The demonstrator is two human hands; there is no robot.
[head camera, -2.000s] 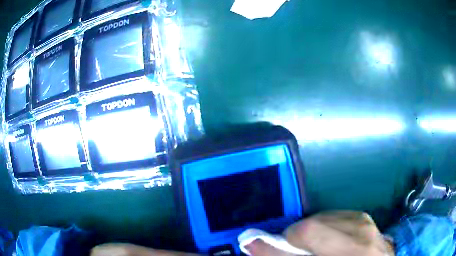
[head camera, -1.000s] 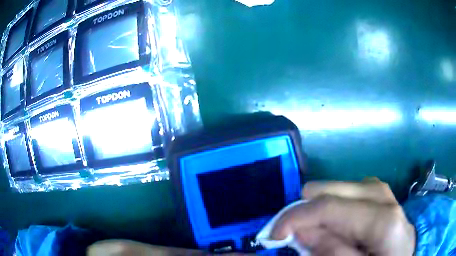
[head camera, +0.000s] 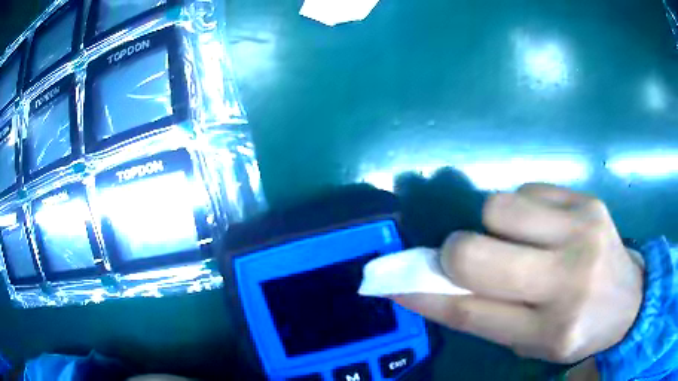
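A handheld tester (head camera: 316, 242) with a black body, blue face and dark screen lies face up at the bottom centre, its lower end cut off. Its M and EXIT buttons show. My right hand (head camera: 543, 275) pinches a folded white wipe (head camera: 409, 273) over the upper right part of the screen. My left hand (head camera: 160, 377) shows only as a sliver at the bottom edge, left of the tester; its fingers and whether it touches the tester are hidden.
A clear plastic tray (head camera: 223, 134) of black-framed TOPDON lenses lies at the left on the green mat (head camera: 431, 89), its right side close to the tester. A white piece (head camera: 338, 9) lies at the top edge.
My right hand has moved up from the buttons to the screen with the wipe, showing more of the hand. The tray and tester sit further left in the view. The silver tool at right is out of sight.
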